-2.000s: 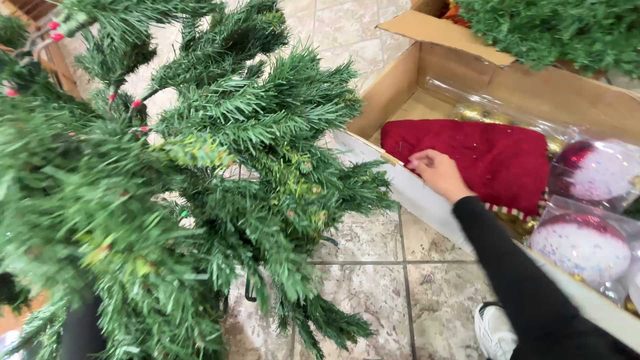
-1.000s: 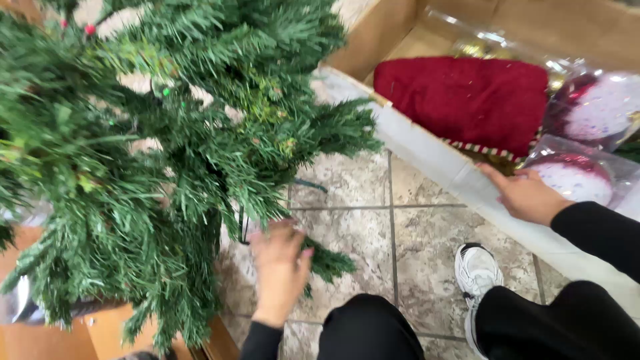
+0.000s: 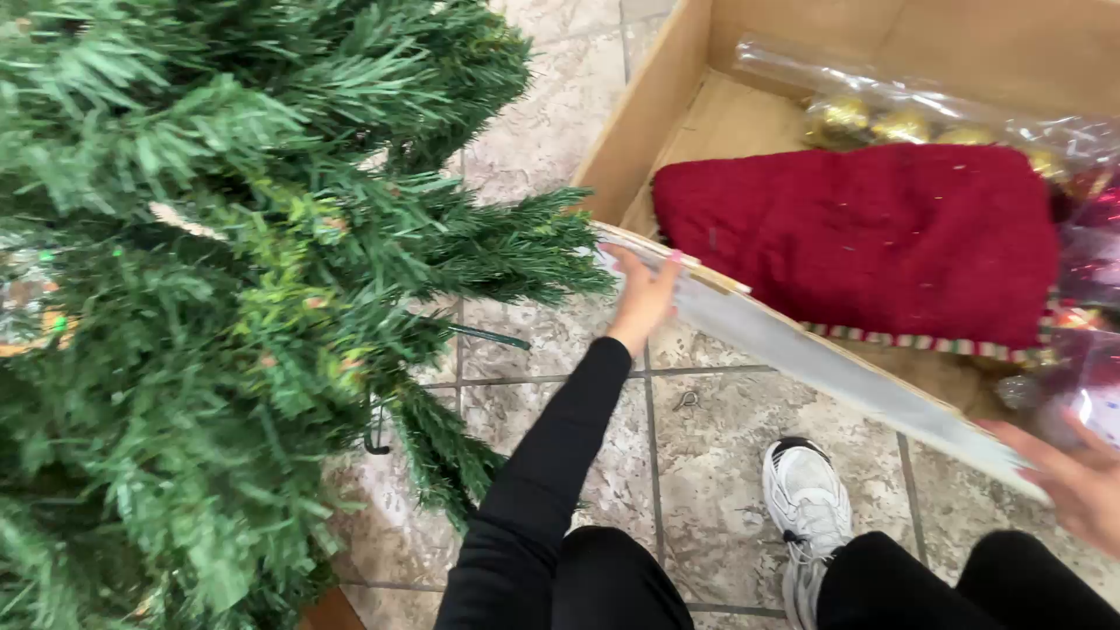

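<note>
My left hand [image 3: 643, 293] grips the near wall of an open cardboard box [image 3: 787, 337], close to its left corner. Farther right on the same wall, my right hand [image 3: 1063, 472] holds the edge, its fingers over the top. Inside the box lies a folded dark red cloth [image 3: 866, 236] with a striped trim. Gold ball ornaments [image 3: 901, 127] in clear plastic packaging rest behind the cloth. Red and white ornaments [image 3: 1098, 385] in clear wrap sit at the right, partly out of view. An artificial Christmas tree [image 3: 219, 289] fills the left side, its branch tips near my left hand.
A green metal rod [image 3: 490, 336] sticks out below the tree's branches. On the tiled floor [image 3: 560, 420] lies a small wire hook [image 3: 687, 400]. My white sneaker [image 3: 807, 503] stands just below the box's near wall. Brown wood shows at the bottom, under the tree.
My left hand has moved from beside the lower branches to the box's near wall. My right hand, at the wall near the cloth's left end two seconds ago, is now farther right along it.
</note>
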